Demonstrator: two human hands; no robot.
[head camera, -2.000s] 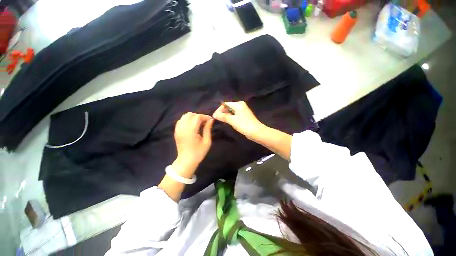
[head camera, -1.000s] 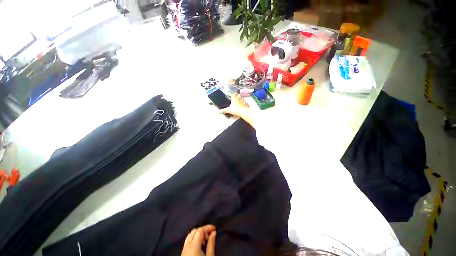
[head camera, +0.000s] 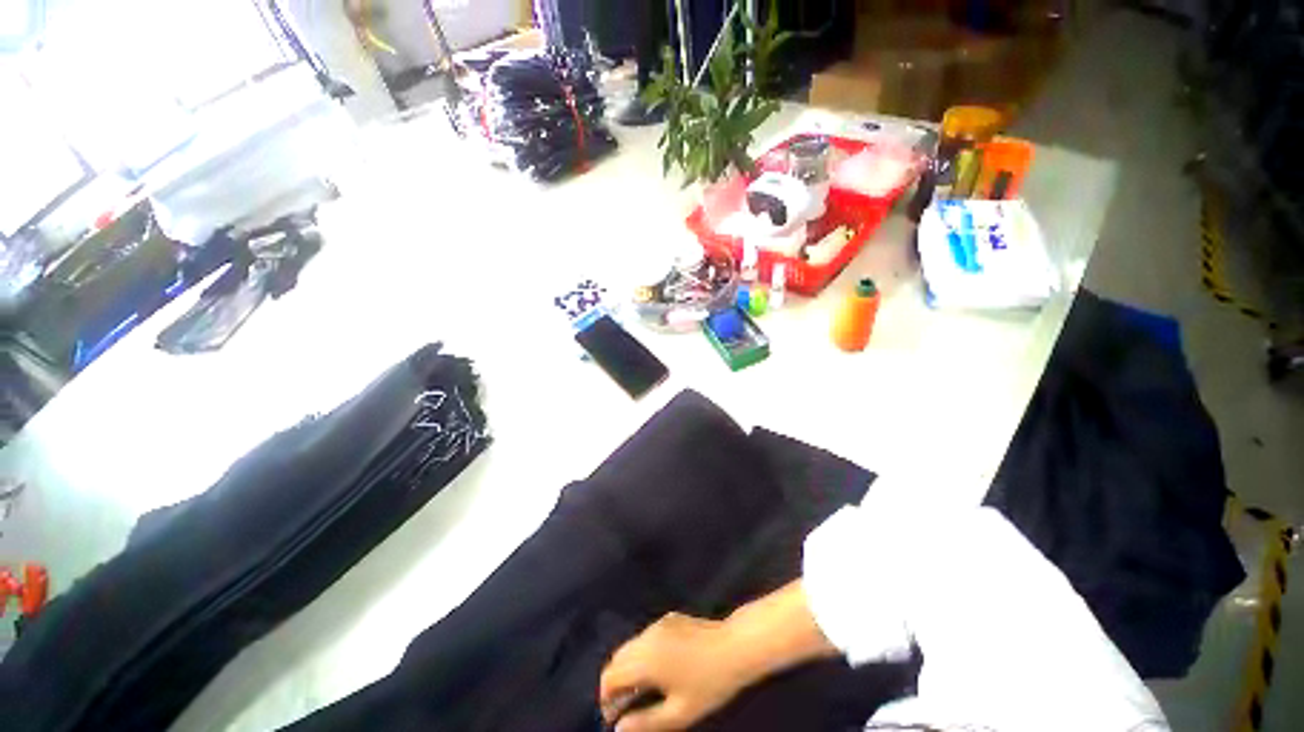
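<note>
The black garment panel (head camera: 672, 515) lies on the pale table and runs out at the bottom edge. My right hand (head camera: 672, 672) is low on the panel, seen from its back, with fingers curled. A dark spot shows by the fingertips, but whether they hold a tool or needle cannot be told. My left hand is not in view. The mobile phone (head camera: 621, 356) lies flat on the table beyond the panel, with no hand on it.
A stack of black panels (head camera: 286, 501) lies left. Behind stand a green box (head camera: 737, 340), an orange thread cone (head camera: 857, 316), a dish of notions (head camera: 687, 292), a red basket (head camera: 822, 272), a plant (head camera: 715, 122) and a white-blue pack (head camera: 987, 258). Dark cloth (head camera: 1123, 486) hangs at right.
My right hand has left the phone and come back onto the panel. My left hand has gone out of view at the bottom. The panel's far end has shifted and a corner now spreads right.
</note>
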